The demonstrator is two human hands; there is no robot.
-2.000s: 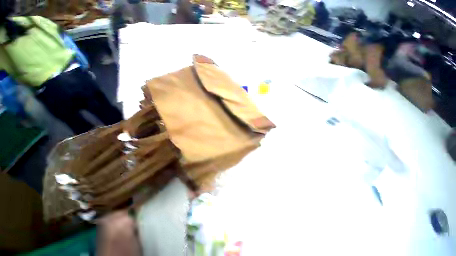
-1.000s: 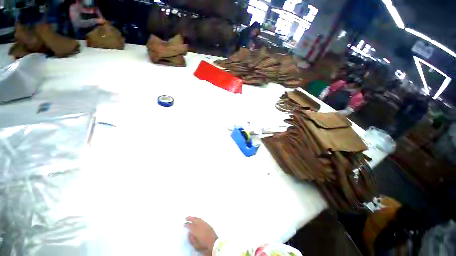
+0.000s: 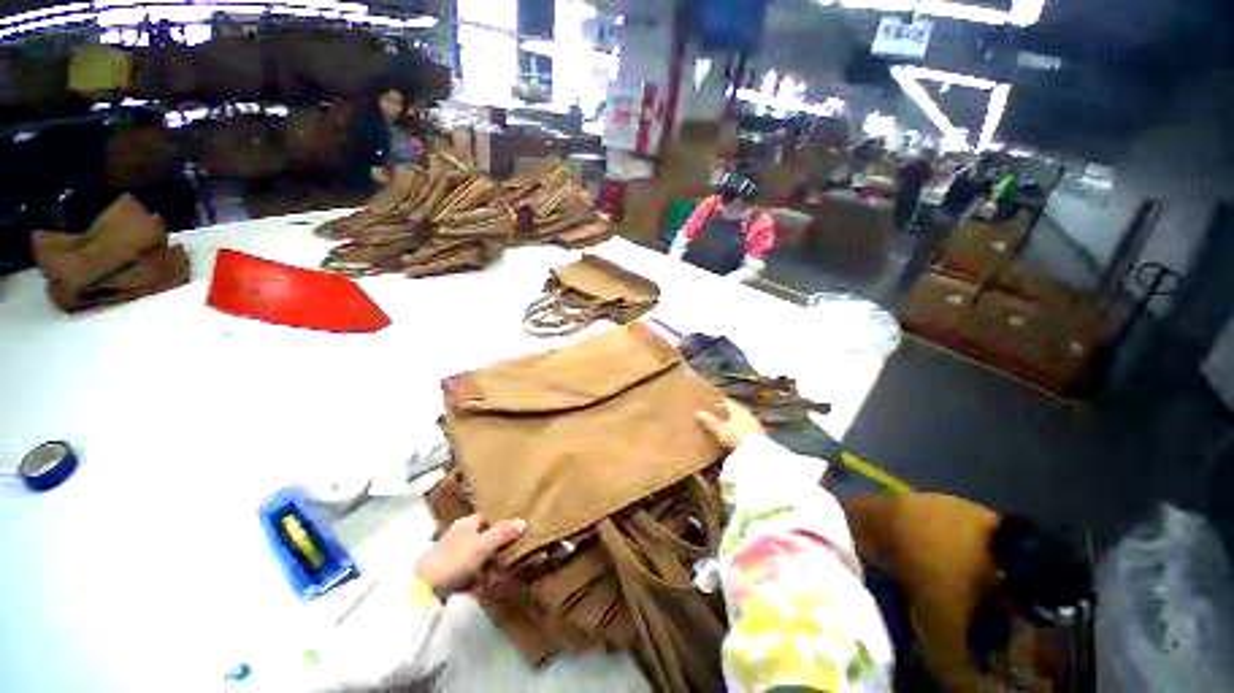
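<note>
A stack of brown tote bags (image 3: 582, 433) lies at the table's right edge, with handles hanging down over the near side. The top bag has a folded panel at its far edge. My left hand (image 3: 467, 548) is at the near left corner of the top bag, thumb on top and fingers at its edge. My right hand (image 3: 731, 422) holds the right edge of the same bag. Whether the bag is lifted off the stack cannot be told. A blue tape dispenser (image 3: 307, 542) with a yellow-cored roll stands to the left.
A blue tape roll (image 3: 48, 464) lies at far left. A red stand (image 3: 295, 291), a small brown bag (image 3: 596, 287) and piles of brown bags (image 3: 460, 217) are farther back. A person in orange (image 3: 934, 569) bends down at lower right. Another person (image 3: 731, 233) is behind the table.
The view has swung right to the bag stack. Both hands are now on the top bag; one second ago only one hand showed, over the white table.
</note>
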